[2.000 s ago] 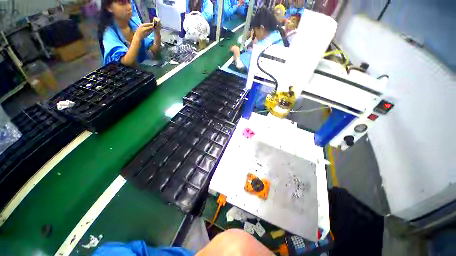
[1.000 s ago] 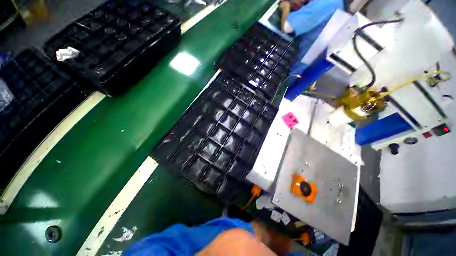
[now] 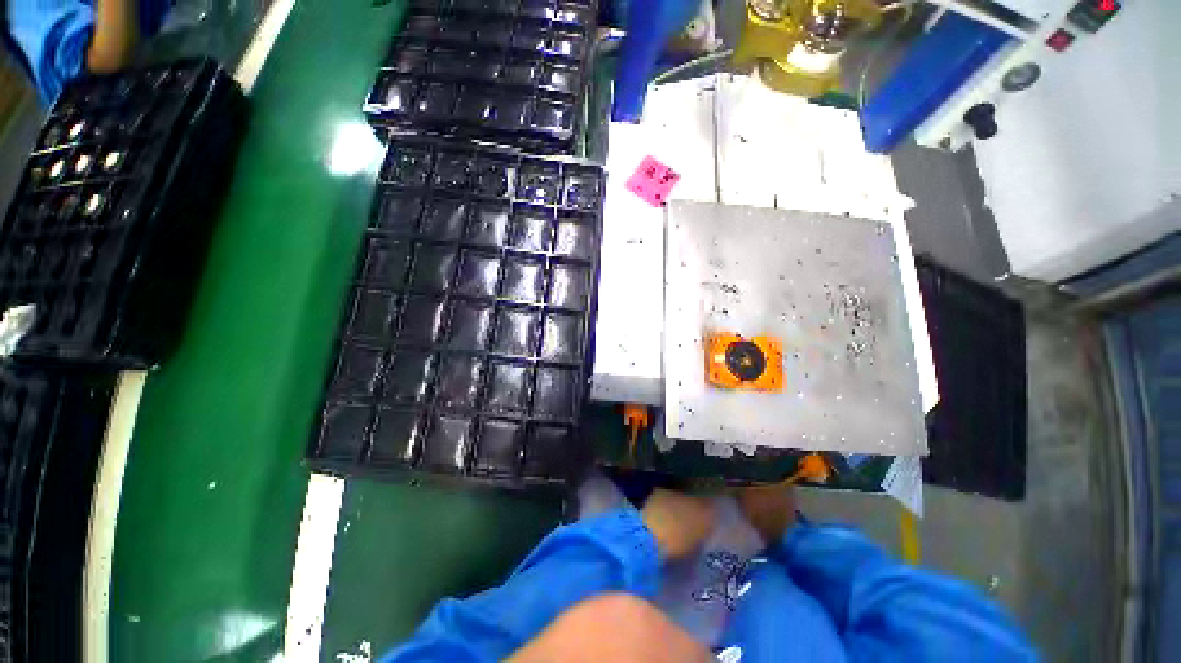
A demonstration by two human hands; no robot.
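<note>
My left hand (image 3: 680,521) and my right hand (image 3: 767,510) are low in front of me, close together at the machine's front edge. Their fingers are hidden or blurred, so I cannot tell what they hold. A pale, translucent sheet or bag (image 3: 706,576) with dark marks lies between my sleeves. Above them, the orange fixture (image 3: 764,365) sits on the grey metal plate (image 3: 816,279). A round black part (image 3: 743,360) is in its middle. Neither hand touches the fixture.
Black blister trays (image 3: 453,311) stand left of the white machine base (image 3: 631,298), beside the green conveyor (image 3: 246,311). A pink pad (image 3: 652,180) lies behind the plate's left corner. The brass-coloured press head (image 3: 803,52) is at the top. Another person's arm (image 3: 112,36) shows top left.
The view has turned down and towards the machine, so the plate now looks nearly square-on. Both my hands and blue sleeves have come into view at the bottom. The black part remains in the fixture.
</note>
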